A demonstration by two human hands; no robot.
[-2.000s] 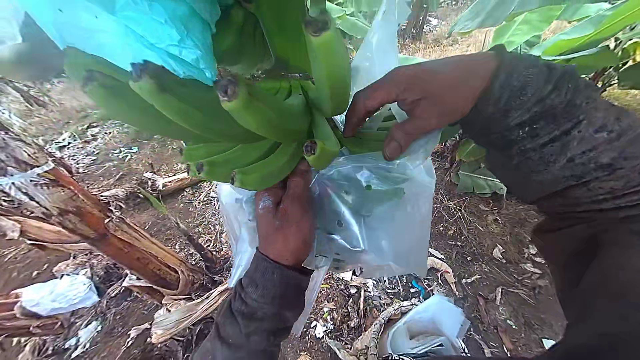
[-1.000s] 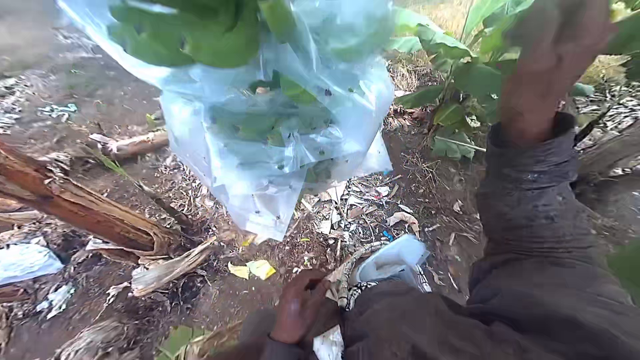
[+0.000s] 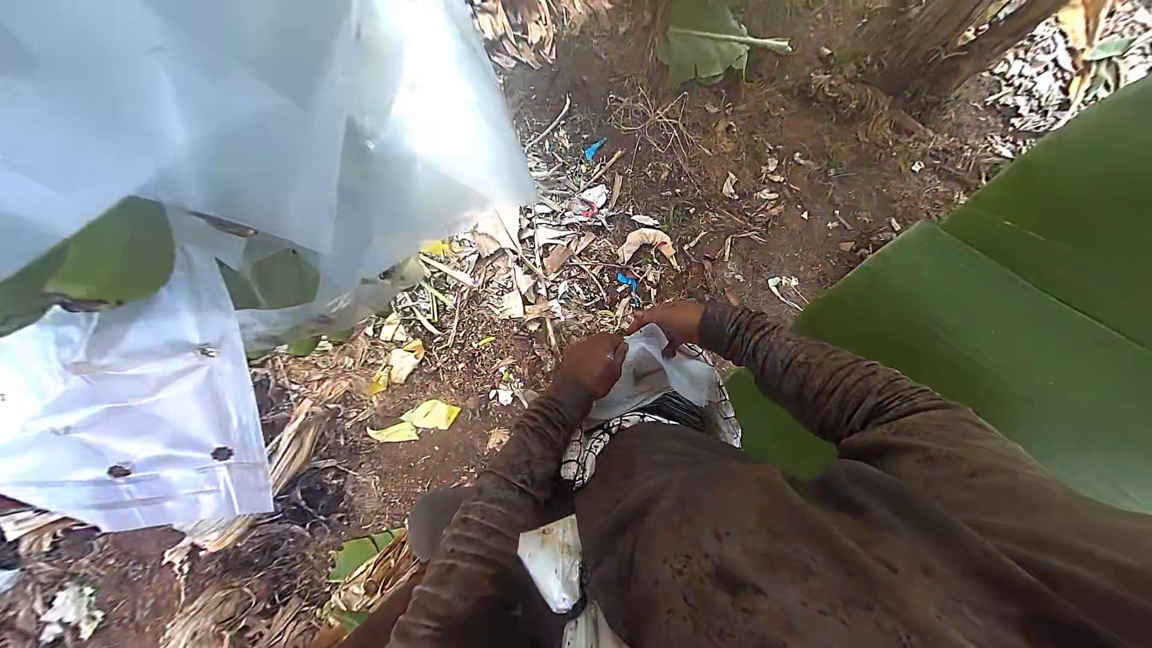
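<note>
At my waist, my left hand (image 3: 594,362) and my right hand (image 3: 670,324) pinch a whitish translucent plastic sheet (image 3: 650,369) from its two sides. The sheet lies at the mouth of a pouch with black and white patterned cloth (image 3: 589,450), and dark strands show inside it. To the upper left hangs a large clear plastic bag (image 3: 405,135) with small holes. Green bananas (image 3: 117,256) show partly through and below its folds, blurred by nearness. Neither hand touches the hanging bag.
A broad green banana leaf (image 3: 1008,351) reaches in from the right, close to my right sleeve. Dry leaf litter (image 3: 540,261), yellow scraps (image 3: 432,414) and blue bits cover the soil. A plant base (image 3: 927,54) stands at the top right.
Both hands have come together at the waist pouch; two seconds ago they were at the bananas and their bag. The view has tilted down strongly.
</note>
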